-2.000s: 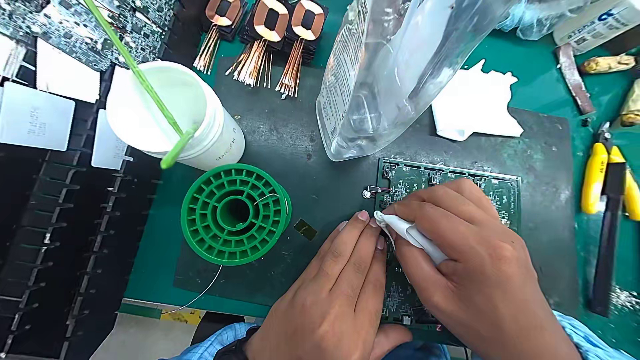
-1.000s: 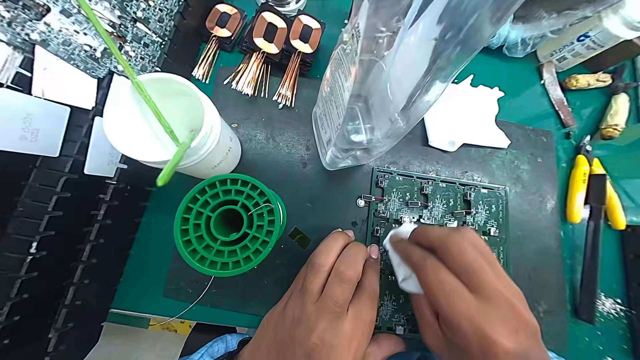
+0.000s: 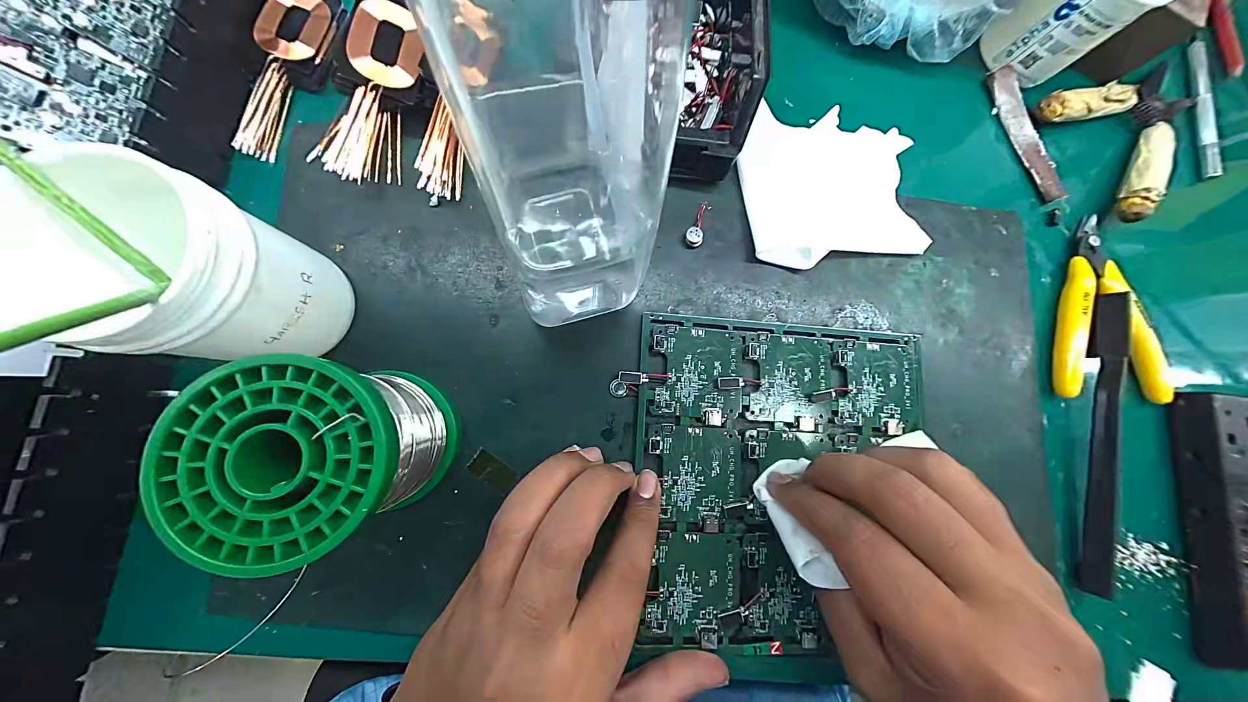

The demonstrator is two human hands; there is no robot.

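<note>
A green panel of circuit boards lies on the dark mat, with small wired components on several of its boards. My left hand rests with its fingertips along the panel's left edge and holds nothing. My right hand grips a folded white cloth or tissue, pressed onto the middle of the panel. Part of the right side of the panel is hidden under that hand. A small round component on wires sticks out past the panel's upper left edge.
A green solder wire spool and a white tub stand left. Behind the panel are a clear plastic container, a white torn sheet, copper coils and a black parts bin. Yellow-handled cutters lie right.
My right hand with the white cloth has moved from the panel's upper left part toward its middle, uncovering boards at the upper left. My left hand stays by the left edge.
</note>
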